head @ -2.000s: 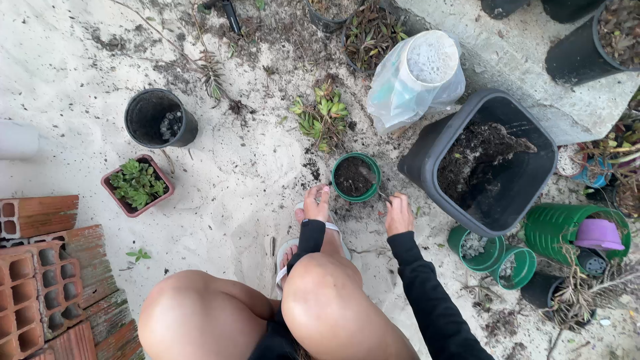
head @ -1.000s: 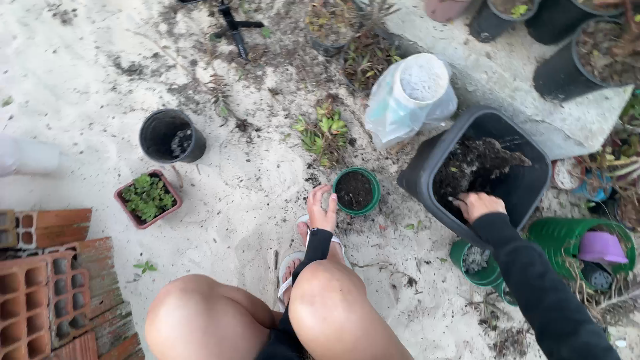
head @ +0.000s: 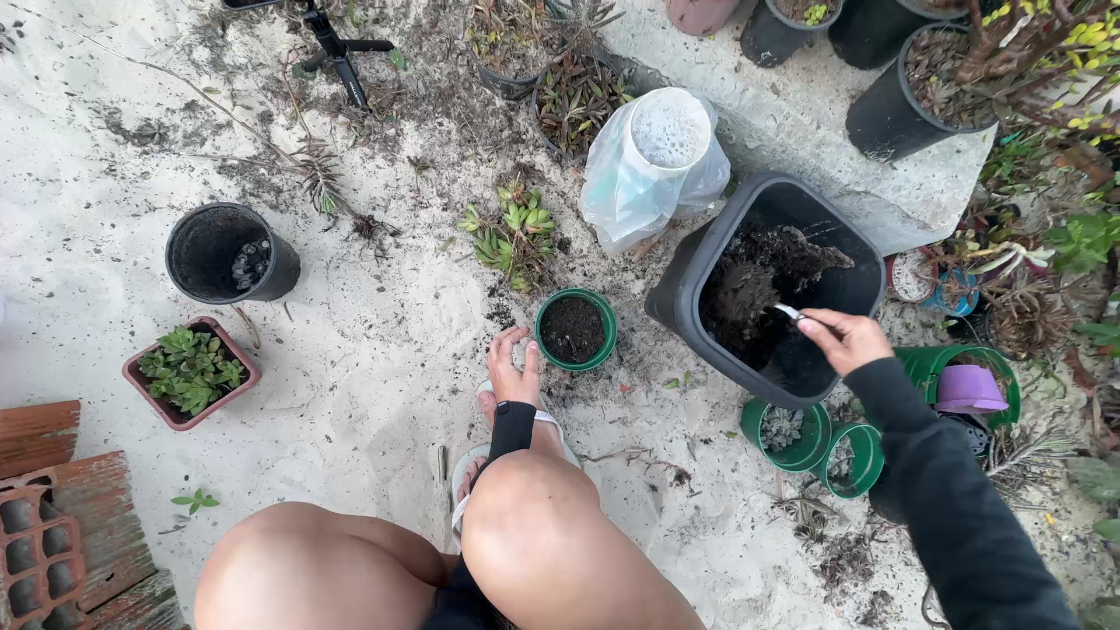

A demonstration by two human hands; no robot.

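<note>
My right hand [head: 844, 339] grips a small tool with a pale metal neck [head: 790, 311], perhaps a trowel or spoon, its head loaded with dark soil [head: 744, 293] inside the large dark grey square tub [head: 681, 280]. Beside the small green pot [head: 577, 329], which is filled with soil, my left hand [head: 514, 366] rests with fingers apart, its fingertips at or near the rim; I cannot tell whether they touch. A clump of green succulents [head: 514, 234] lies on the sand just beyond that pot.
A white container in a plastic bag [head: 652, 166] stands behind the tub. Two green pots with gravel [head: 785, 436] sit by its near corner. At the left are a black pot [head: 232, 252], a potted succulent [head: 192, 369] and hollow bricks [head: 70, 534]. A small tripod [head: 337, 52] stands at the top.
My right hand has moved from beside the small green pot to the tub, where soil now shows lifted on the tool. My left hand has stayed by the pot.
</note>
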